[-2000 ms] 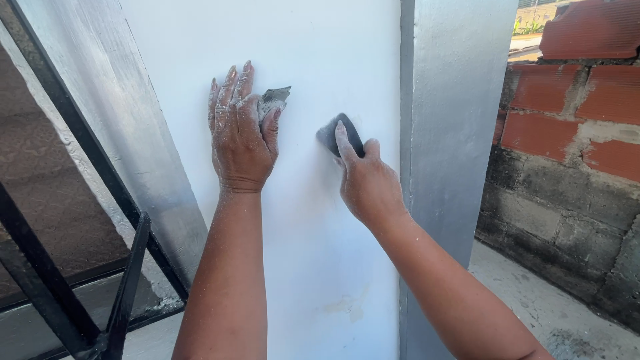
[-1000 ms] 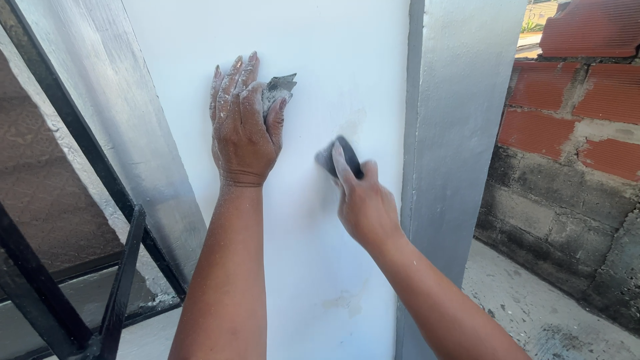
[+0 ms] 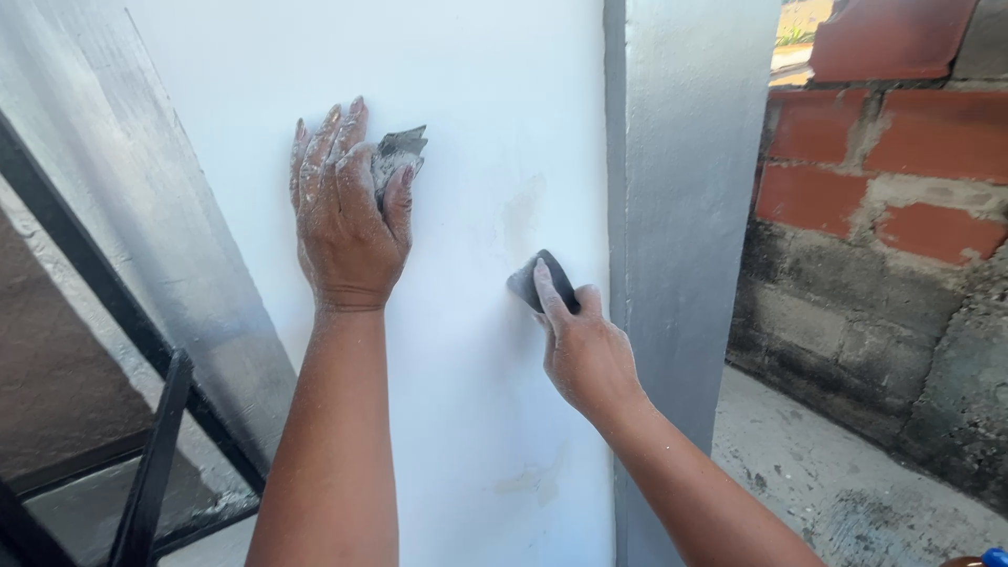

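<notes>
My left hand (image 3: 350, 209) lies against the white wall panel (image 3: 488, 94), its fingers pointing up and coated in white dust. Between its thumb and index finger is a crumpled, dusty grey piece (image 3: 402, 143), perhaps sandpaper, with a jagged edge. Lower and to the right, my right hand (image 3: 587, 346) grips a putty knife (image 3: 557, 279) with a dark handle, its index finger stretched along the tool. The blade side, partly blurred, meets the wall. Just above the tool is a beige patch (image 3: 522, 213) on the white surface, and a fainter patch (image 3: 531, 482) shows lower down.
A silver-painted pillar edge (image 3: 685, 236) borders the panel on the right, with a red brick and grey block wall (image 3: 835, 315) beyond it. Black metal bars (image 3: 161, 453) stand at the lower left beside a silver-painted strip (image 3: 181, 236). Rough concrete ground (image 3: 795, 472) lies at the lower right.
My right hand has moved slightly down with the tool, and the beige patch above it shows more fully than two seconds ago. My left hand stays on the wall with the grey piece.
</notes>
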